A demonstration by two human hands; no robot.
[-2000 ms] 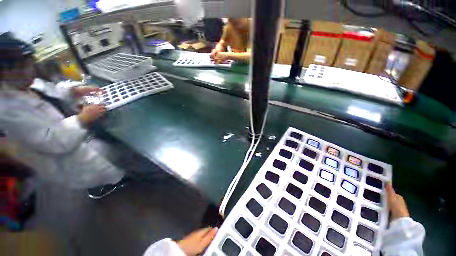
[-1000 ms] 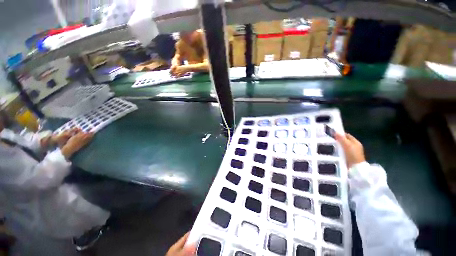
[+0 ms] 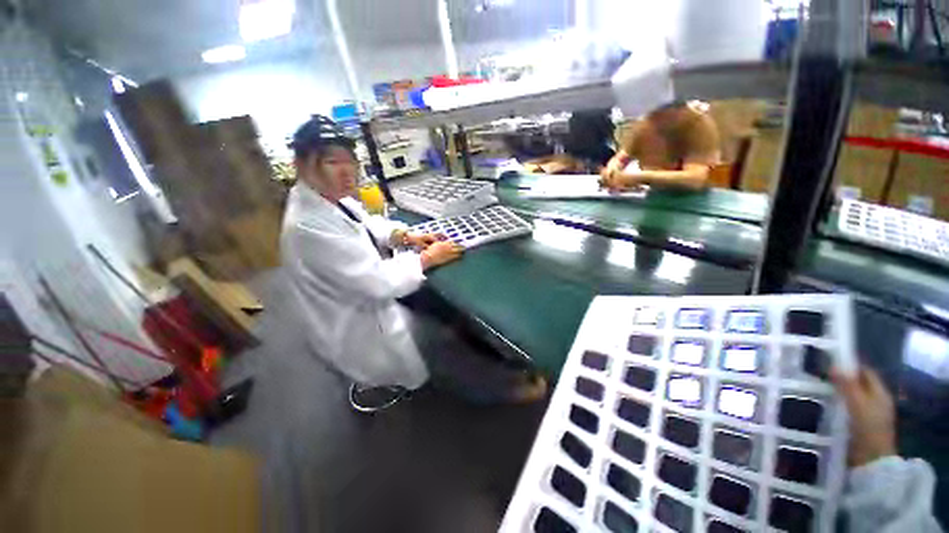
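A white foam tray with rows of dark watch-like units is held up in front of me at the lower right, tilted, its lower end cut off by the picture's edge. Several lit screens glow white or blue-white in its upper rows; the others are dark. My right hand grips the tray's right edge, with the thumb over the rim beside the upper rows. The hand is slightly blurred. My left hand is not in view.
A glossy green bench runs behind the tray, with a dark post on it. A seated person in a white smock handles another tray at the left. Cartons and red items stand on the far left.
The view has swung left, bringing the seated worker and the left floor area into sight. The tray is still gripped by my right hand. My left hand has gone out of view.
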